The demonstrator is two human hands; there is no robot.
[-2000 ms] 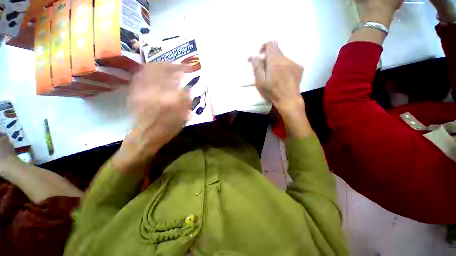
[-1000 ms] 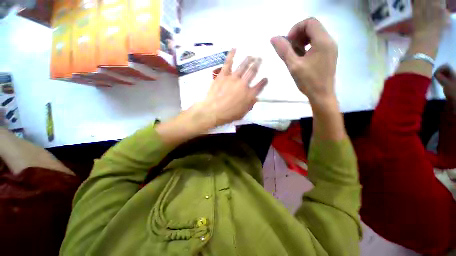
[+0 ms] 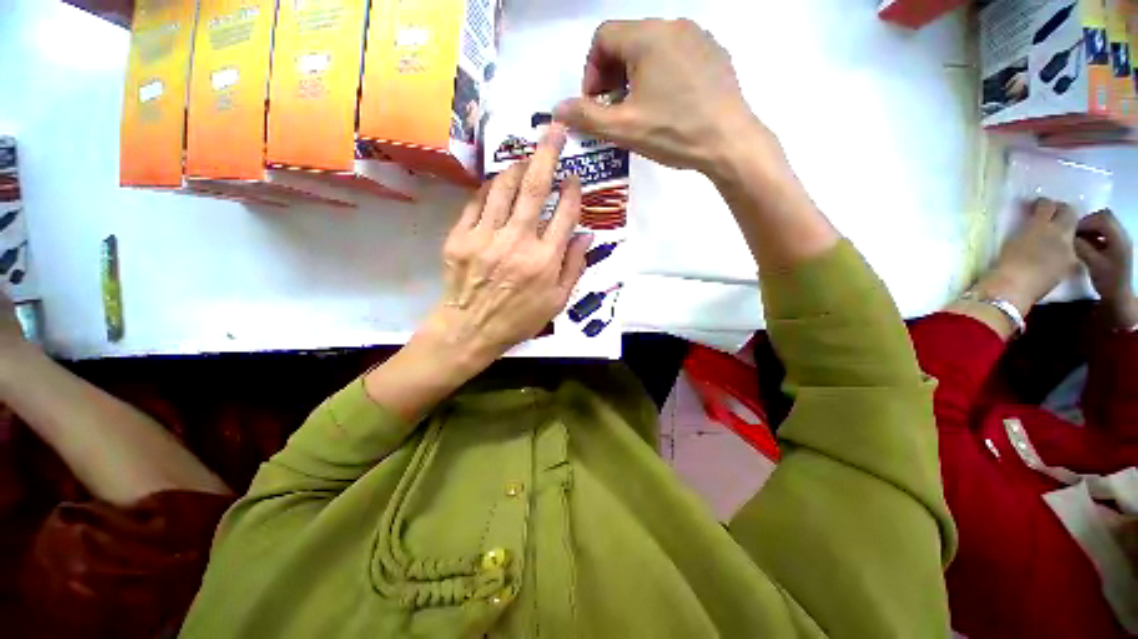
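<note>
A white-faced retail box (image 3: 605, 206) with product pictures lies flat on the table in front of me. My left hand (image 3: 509, 256) lies palm down on its face, fingers a little apart, covering its left part. My right hand (image 3: 661, 94) is over the box's far end, thumb and forefinger close together near the tip of my left forefinger. I cannot tell whether something thin is between the right fingertips.
Several orange-sided boxes (image 3: 312, 87) stand in a row at far left. A yellow-green stick (image 3: 112, 290) lies left on the white table (image 3: 225, 300). A person in red sits at right, hands at a clear sheet (image 3: 1055, 185), near more boxes (image 3: 1042, 69). Another person's arm shows at left.
My right hand has come left and over the box's far end. My left hand has moved back left on the box, uncovering its right side. The neighbour's hands have moved nearer the table edge.
</note>
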